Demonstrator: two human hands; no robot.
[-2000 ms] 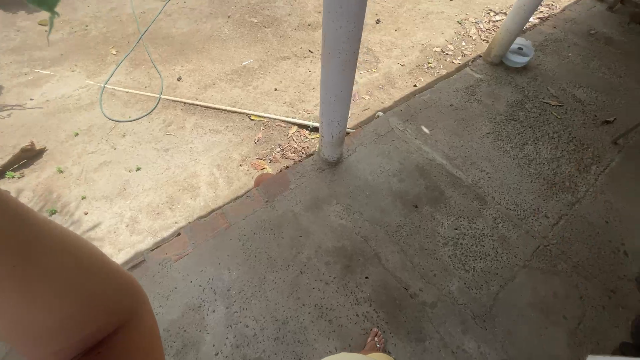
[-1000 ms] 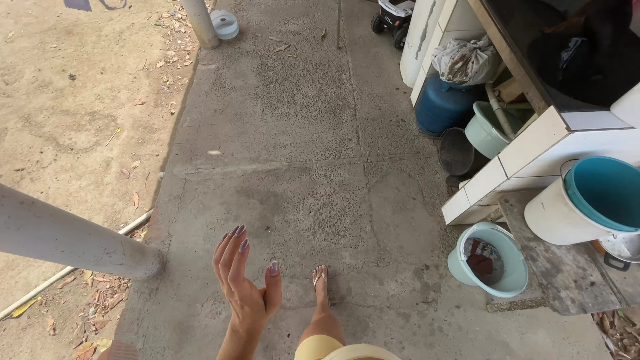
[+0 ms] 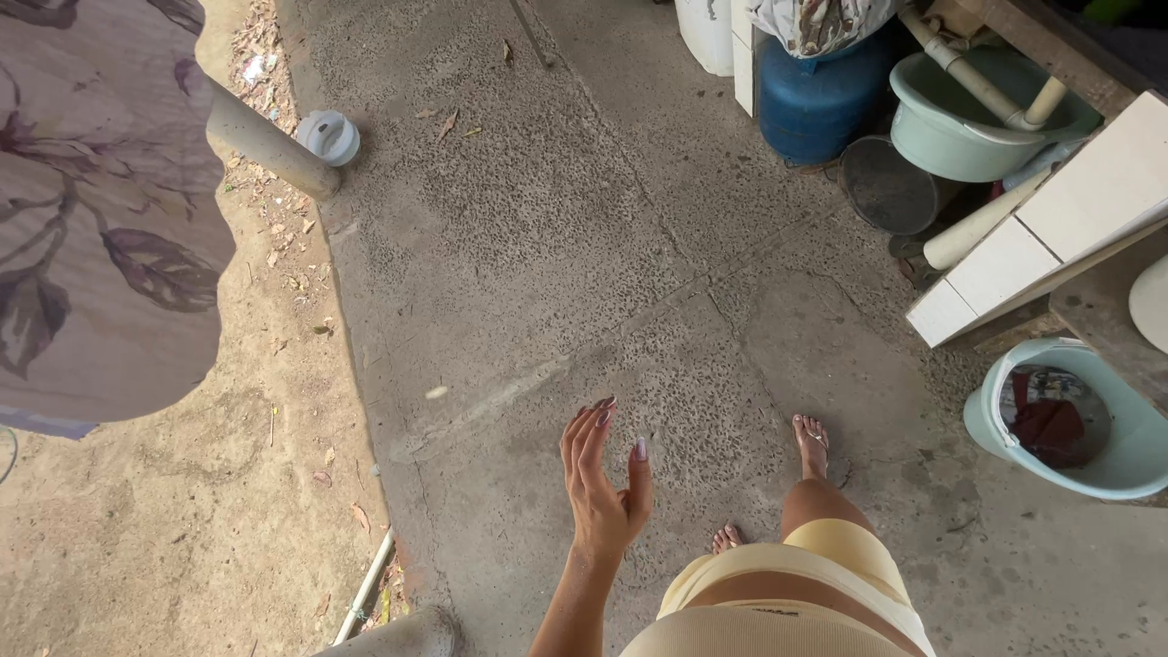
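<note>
My left hand (image 3: 602, 497) is held out over the concrete floor (image 3: 547, 274), its fingers apart and slightly curled, with nothing in it. My right hand is out of view. Beyond the hand, to the upper left, hangs a floral-patterned cloth (image 3: 109, 201). At the right, a light blue bucket (image 3: 990, 411) holds a dark red cloth (image 3: 1049, 424) in what looks like water.
A post (image 3: 283, 146) stands at the floor's edge beside a clear plastic container (image 3: 329, 138). To the right are a blue gas cylinder (image 3: 817, 100), a dark bucket (image 3: 885, 182), a pale green basin (image 3: 949, 123) and a tiled wall end (image 3: 1040, 260).
The view has swung from the yard edge towards the buckets. My left hand, in view one second ago, is still held out empty. The floral cloth now shows much more at the upper left.
</note>
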